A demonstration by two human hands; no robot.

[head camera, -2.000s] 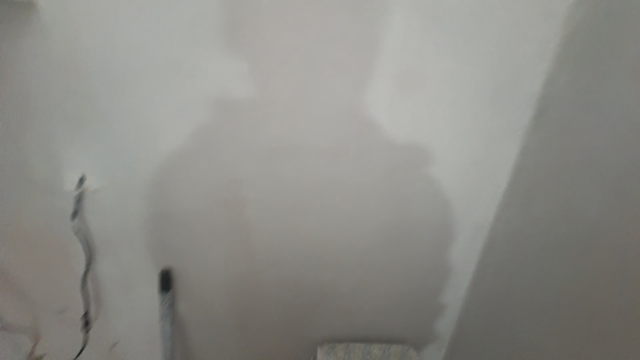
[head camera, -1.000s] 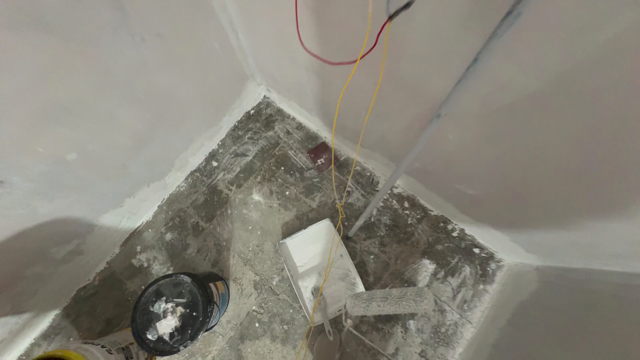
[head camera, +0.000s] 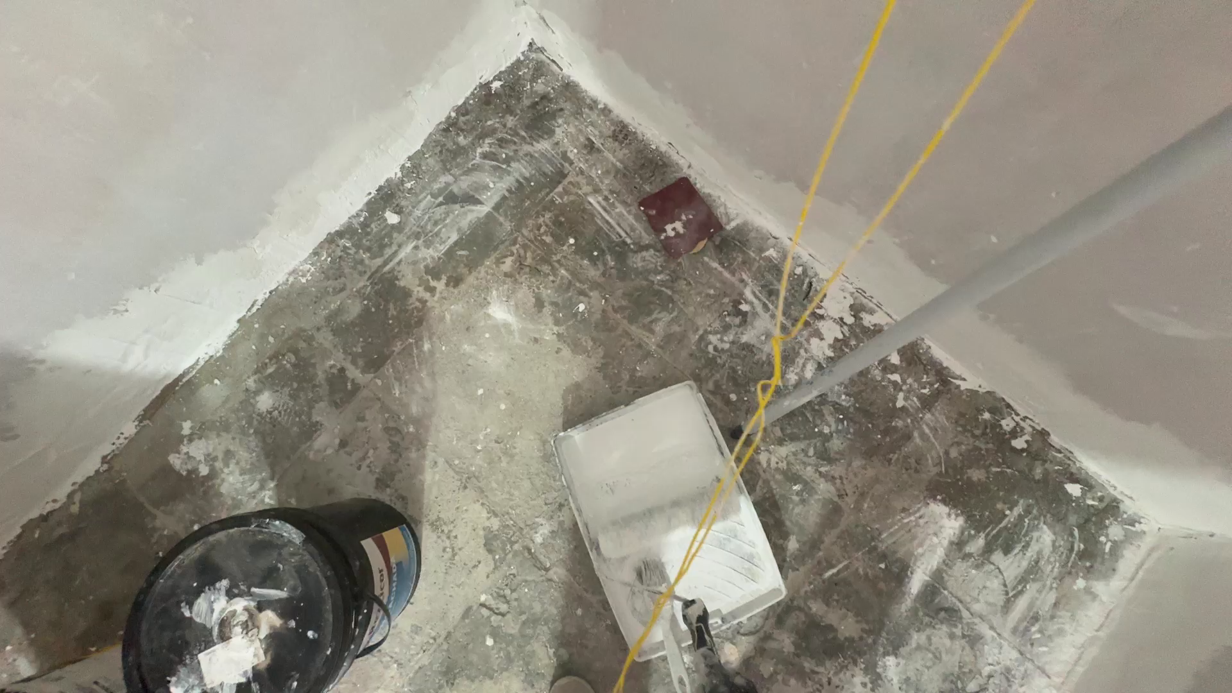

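Observation:
Neither of my hands is in view. A white paint tray [head camera: 664, 472] with wet white paint rests on the dirty floor, lower centre. At its lower edge lies a paintbrush [head camera: 651, 576], bristles on the tray. Beside it is a black handle [head camera: 697, 626], partly cut off by the bottom edge of the view. A yellow cord [head camera: 776, 361], knotted in the middle, hangs across the tray. Behind the cord, a grey pole [head camera: 972, 284] leans from the floor toward the upper right.
A black bucket [head camera: 260, 597] with a paint-smeared lid stands at the lower left. A dark red square piece [head camera: 681, 217] lies near the right wall [head camera: 1088, 192]. The left wall [head camera: 173, 144] meets it in a corner at the top.
The view has swung from a wall down to the floor corner. The textured roller seen beside the tray one second ago is out of view now.

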